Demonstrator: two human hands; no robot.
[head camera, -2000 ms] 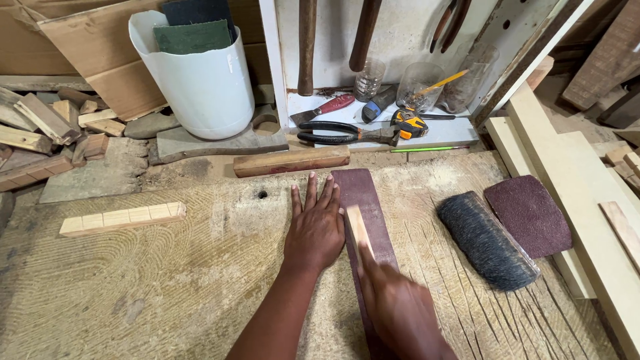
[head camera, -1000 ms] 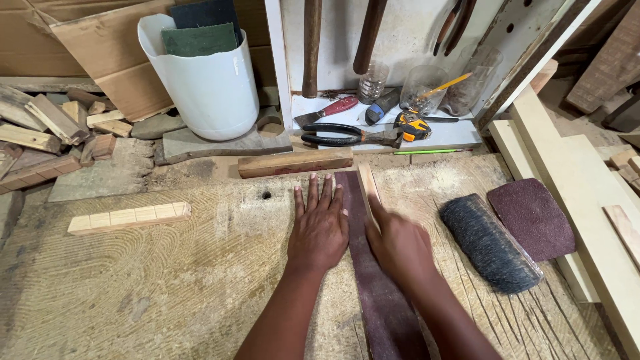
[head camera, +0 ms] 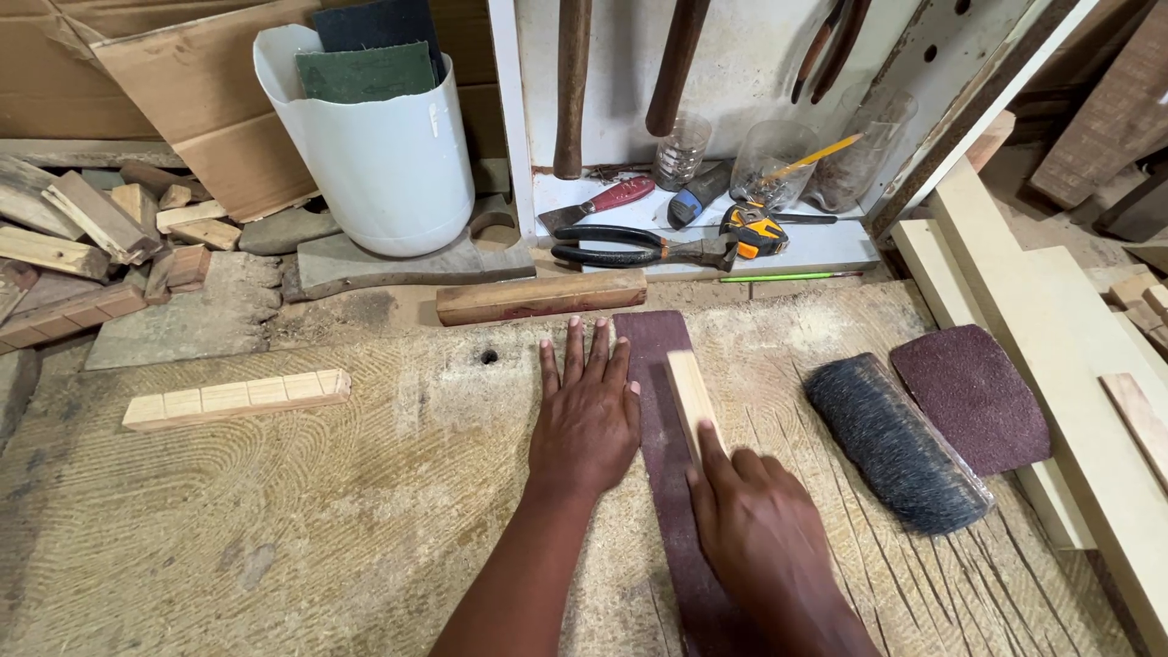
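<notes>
A long strip of maroon sandpaper (head camera: pixel 659 392) lies on the rough wooden bench top (head camera: pixel 301 511). My left hand (head camera: pixel 586 424) rests flat on the bench with its fingers apart, along the strip's left edge. My right hand (head camera: pixel 757 511) grips a small pale wood stick (head camera: pixel 692 392), its index finger stretched along the top, and holds it on the strip. The stick's near end is hidden under the fingers. Another pale stick with pencil lines across it (head camera: pixel 237 400) lies at the left.
A dark-bristled brush (head camera: pixel 894 443) and a maroon sandpaper piece (head camera: pixel 972 400) lie at right, beside pale boards (head camera: pixel 1031 301). Behind are a wood block (head camera: pixel 541 297), pincers (head camera: pixel 639 246), a tape measure (head camera: pixel 754 230), a scraper (head camera: pixel 598 203) and a white plastic container (head camera: pixel 383 164). Offcuts (head camera: pixel 100 219) are heaped at left.
My right hand and the stick were farther up the strip one second ago and are now nearer to me. My left hand has stayed beside the strip.
</notes>
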